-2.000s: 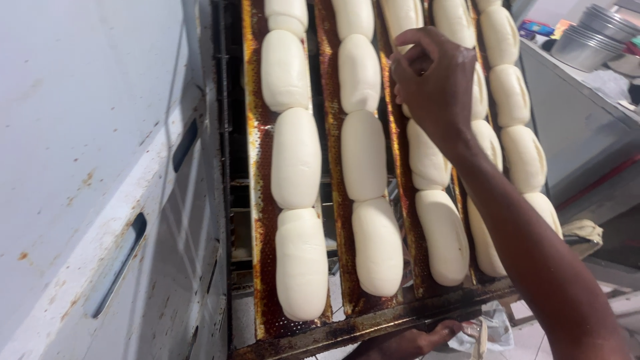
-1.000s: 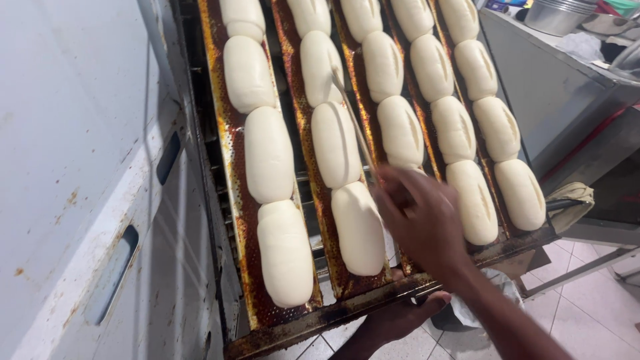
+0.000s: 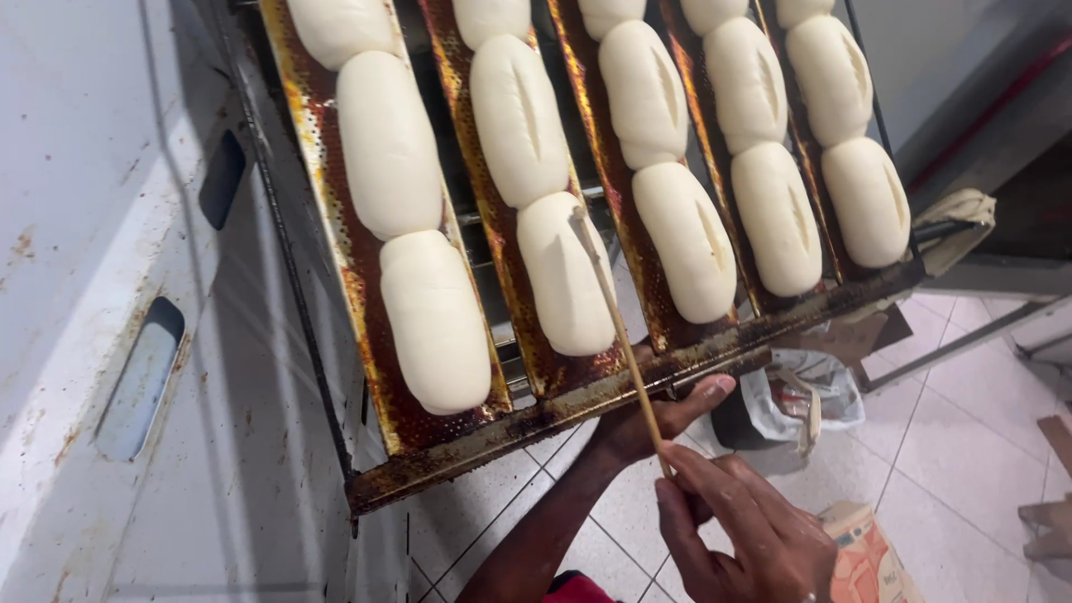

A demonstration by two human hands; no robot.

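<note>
My right hand (image 3: 741, 523) pinches a thin wooden stick (image 3: 624, 335) between thumb and fingers. The stick's far end lies over the top of the front dough loaf (image 3: 563, 276) in the second row from the left. My left hand (image 3: 662, 414) is under the front rail of a stained, perforated metal baking tray (image 3: 536, 423), its thumb out beyond the rail and its fingers mostly hidden. Pale loaves fill the tray's channels. Those in the three right rows, such as a front loaf (image 3: 687, 243), show lengthwise slits. The leftmost row's front loaf (image 3: 435, 322) has a smooth top.
At the left stands a scuffed, pale metal panel (image 3: 59, 276) with oval slots. Below the tray's right part are a bin lined with a plastic bag (image 3: 758, 402) and a printed paper package (image 3: 867, 544) on the tiled floor. A tied cloth (image 3: 955, 226) hangs near the tray's right corner.
My right hand with the stick has moved toward the tray's front edge. The second row's second loaf from the front now shows a slit. The view has shifted closer to the tray's front.
</note>
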